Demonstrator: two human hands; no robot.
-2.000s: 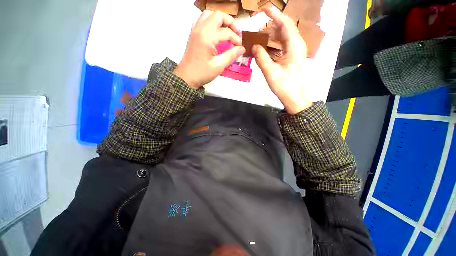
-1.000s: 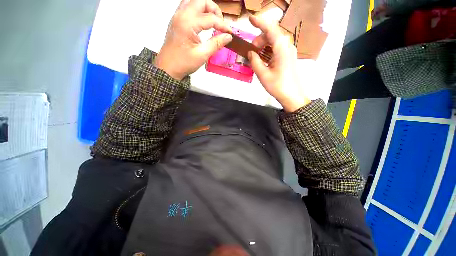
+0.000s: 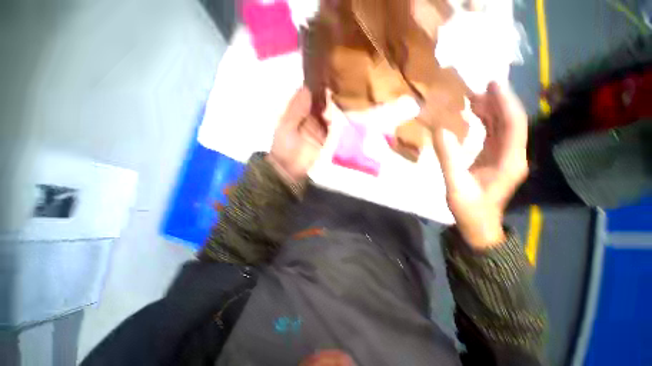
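The frame is blurred. The pink holder (image 3: 357, 146) lies near the white table's front edge. A small stack of brown pieces (image 3: 411, 139) sits right of it. The large heap of brown pieces (image 3: 368, 68) spreads behind them. My left hand (image 3: 297, 141) is at the heap's left side, its fingers against a dark brown piece; whether it grips that piece is unclear. My right hand (image 3: 487, 166) is at the heap's right edge, thumb and fingers spread apart beside brown pieces, with nothing clearly held.
A second pink box (image 3: 270, 28) is at the table's far left. A crumpled whitish, clear bag (image 3: 480, 43) lies at the far right. A blue bin (image 3: 194, 200) with brown bits is low on the left. Blue panels (image 3: 629, 286) stand at the right.
My hands have moved apart, off the space over the pink holder, to the heap's two sides. The brown piece between them is gone from there. The view has shifted, showing more of the table's far side.
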